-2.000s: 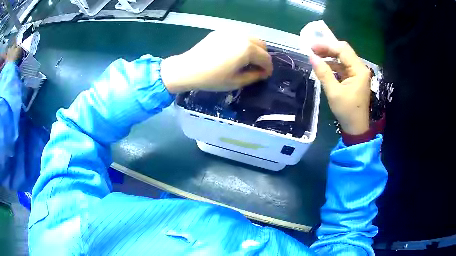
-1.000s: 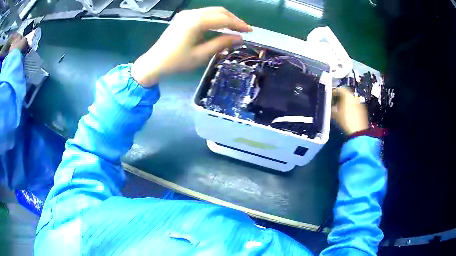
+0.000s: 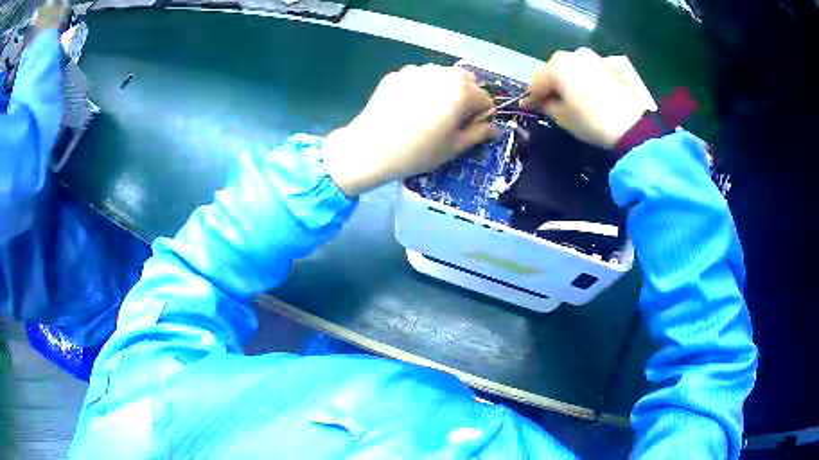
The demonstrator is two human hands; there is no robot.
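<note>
The open white housing [image 3: 485, 247] stands on the green bench mat, its near wall towards me. Inside lie the blue main board [image 3: 464, 186] at left and a black internal module [image 3: 561, 175] at right. A white strip [image 3: 579, 228] lies near the front right. My left hand [image 3: 418, 121] and my right hand [image 3: 584, 94] meet over the far part of the housing. Thin wires [image 3: 510, 104] run between their fingertips, and both hands pinch them. The hands cover much of the far inner edge.
A person in a blue smock [image 3: 31, 162] is at the far left, with grey-white parts [image 3: 74, 112] by their arm. A white roll [image 3: 636, 79] shows partly behind my right hand. The pale bench edge [image 3: 422, 361] runs in front of me.
My right hand has moved from beside the housing's right wall to the wires. My left hand has come down from the far left rim to them. The housing appears further right in view.
</note>
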